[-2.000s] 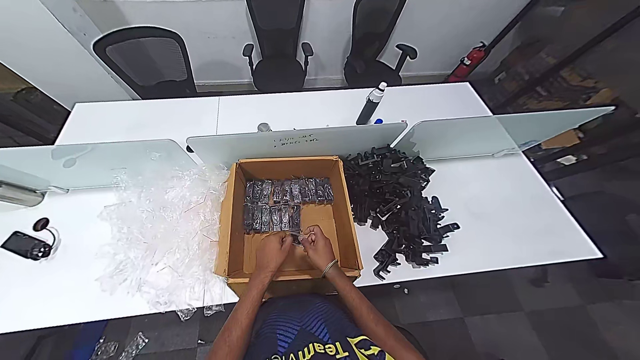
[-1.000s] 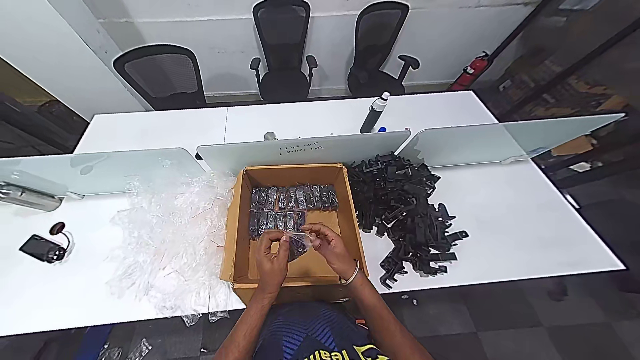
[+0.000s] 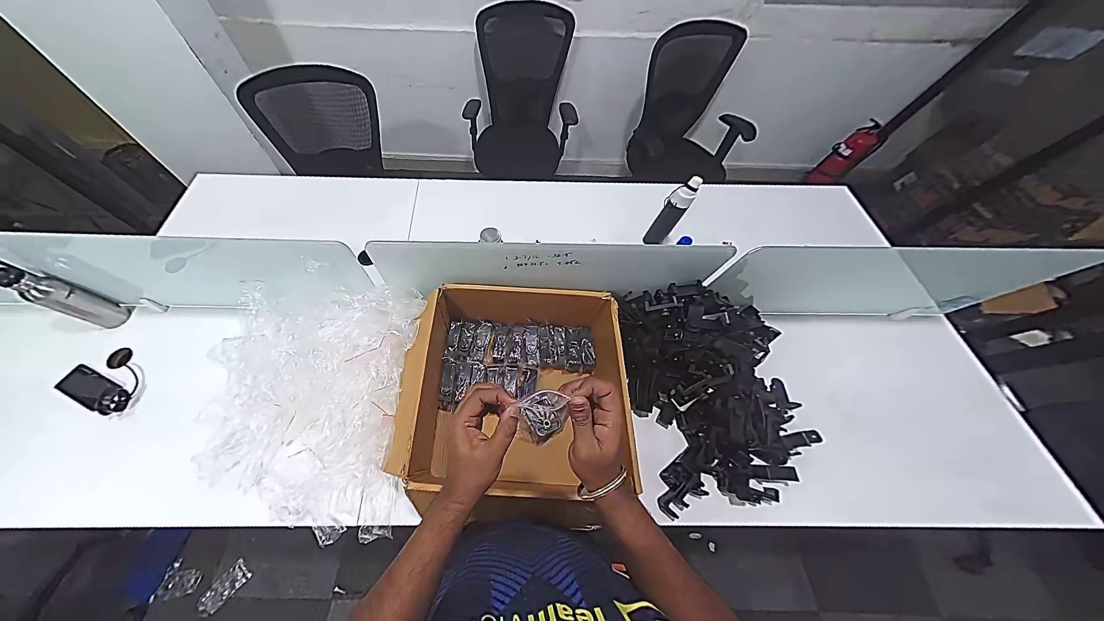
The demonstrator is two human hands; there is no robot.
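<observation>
My left hand (image 3: 479,438) and my right hand (image 3: 597,431) pinch the two upper corners of a small clear plastic bag (image 3: 543,416). Its top edge is spread between them, and a dark part lies inside. Both hands are over the near half of a cardboard box (image 3: 628,414). Inside the box, two rows of bagged black parts (image 3: 517,343) lie toward the far side. Left of the box spreads a heap of clear plastic bags (image 3: 310,405). A pile of loose black plastic parts (image 3: 707,371) lies to its right.
A low glass partition (image 3: 552,269) runs behind the box. A steel bottle (image 3: 73,295) and a small black device (image 3: 93,390) are at the left. Beyond the partition stands a dark bottle with a white cap (image 3: 671,212). Several plastic bags (image 3: 226,588) lie on the floor.
The bag between my hands now shows its top edge stretched apart, with both hands farther apart than two seconds ago. The view has shifted slightly.
</observation>
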